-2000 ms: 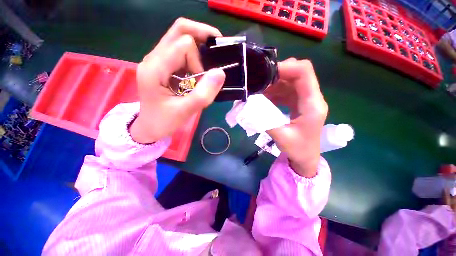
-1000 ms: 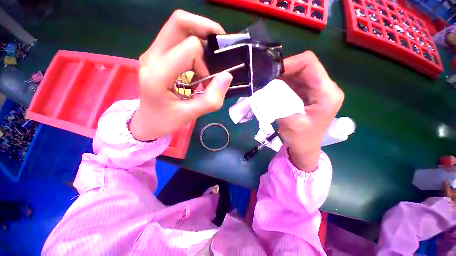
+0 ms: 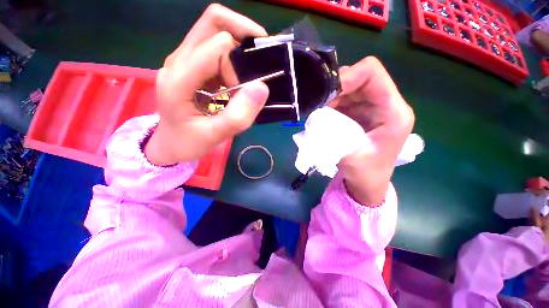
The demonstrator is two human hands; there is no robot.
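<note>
A glossy black housing (image 3: 310,81) is held up above the bench between my two hands. A binder clip with silver wire handles (image 3: 293,78) and a yellow part lies across it on the left. My left hand (image 3: 198,90) grips the clip and the housing's left side, thumb on a wire handle. My right hand (image 3: 379,126) is at the housing's right edge and pinches a crumpled white cloth (image 3: 331,139) that hangs below the housing. The right fingertips behind the housing are partly hidden.
A red slotted tray (image 3: 66,114) is at the left, beside a blue bin (image 3: 15,174). A thin ring (image 3: 255,162), a black marker (image 3: 301,180) and a white bottle (image 3: 412,148) lie on the bench. Red multi-cell trays (image 3: 466,51) are across it. Another person's sleeve (image 3: 487,264) is lower right.
The cloth has spread and now covers the white scrap and part of the marker. The housing and both hands have shifted slightly left since one second ago. Both grips look the same.
</note>
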